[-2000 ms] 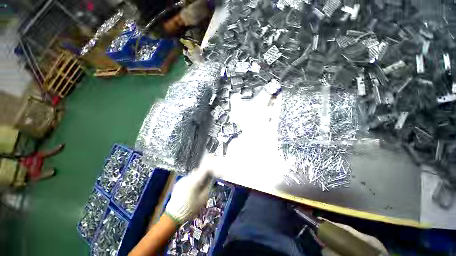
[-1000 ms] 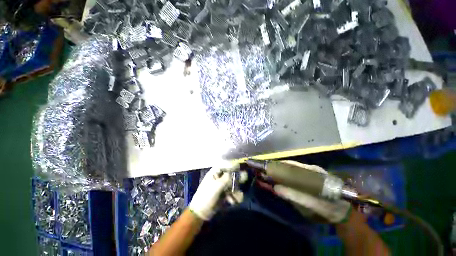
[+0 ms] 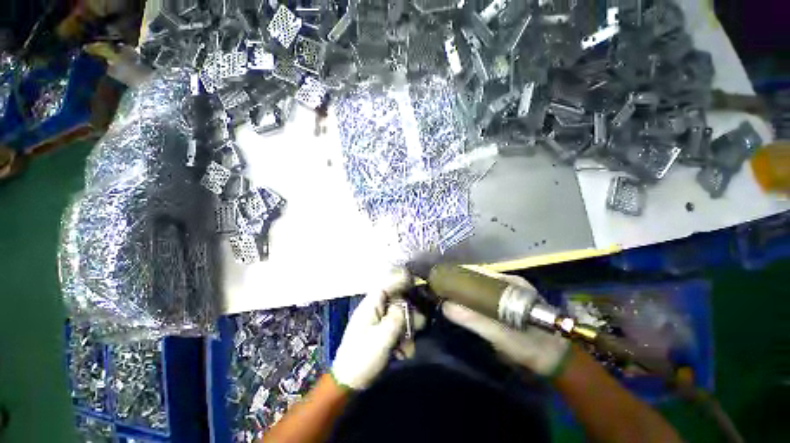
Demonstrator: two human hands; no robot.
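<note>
My left hand [image 3: 368, 342], in a white knitted glove with a green edge, holds a small silver metal bracket [image 3: 408, 318] above my lap. My right hand [image 3: 511, 333], also in a white glove, is closed around a thick olive-brown air tool [image 3: 470, 287] with a silver collar at its hose end. The tool's front end points at the left hand, just below the table's front edge. Its nose and the contact with the bracket are too dark and blurred to make out. Thin bright metal pins [image 3: 424, 212] spill from a clear bag on the table.
A large grey heap of brackets [image 3: 554, 69] covers the back of the white table [image 3: 303, 234]. A shiny plastic bag [image 3: 130, 225] bulges at the left edge. Blue bins [image 3: 221, 381] of parts stand below left, another blue bin [image 3: 697, 346] below right. A yellow-orange object [image 3: 771, 169] is far right.
Since two seconds ago the left hand has come from over the bin to the tool, and the view has turned right. In the last second the tool has shifted slightly left and tilted more steeply.
</note>
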